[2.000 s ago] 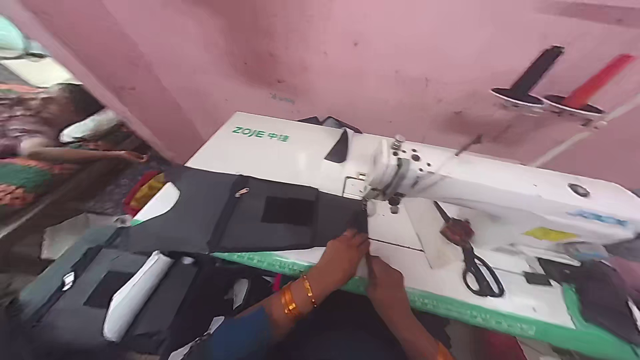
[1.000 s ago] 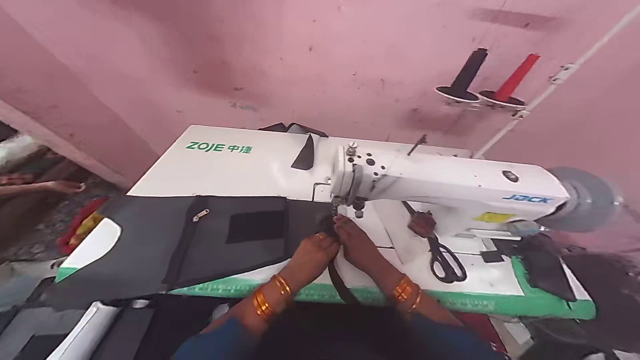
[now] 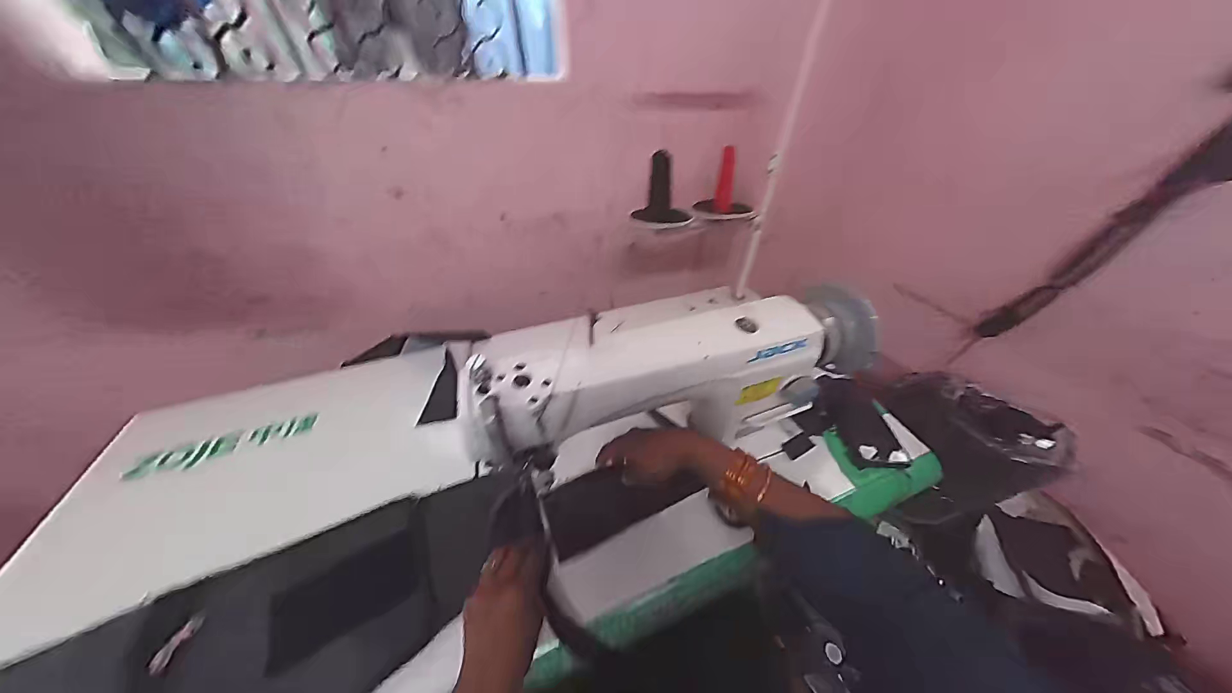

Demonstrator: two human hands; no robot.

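Note:
A dark fabric piece (image 3: 346, 587) with a zip pull (image 3: 175, 645) lies on the white sewing machine table, its right end under the head of a Jack sewing machine (image 3: 654, 356). My left hand (image 3: 508, 587) presses on the fabric just in front of the needle area, fingertips on a dark fold. My right hand (image 3: 654, 457) is under the machine arm, holding the dark cloth (image 3: 597, 505) right of the needle. A narrow dark strip (image 3: 568, 626) hangs over the table's front edge beside my left hand. The needle itself is too blurred to tell.
Black (image 3: 660, 188) and red (image 3: 727, 183) thread cones stand on holders behind the machine. Scissors (image 3: 727, 510) are mostly hidden by my right arm. Dark scraps (image 3: 866, 428) lie at the table's right end, beside a dark plastic bag (image 3: 991, 433). The pink wall (image 3: 289, 221) stands close behind.
My right hand has moved right, away from my left hand, to beneath the machine arm. Dark cloth now extends to the right of the needle area. The view has swung up and right.

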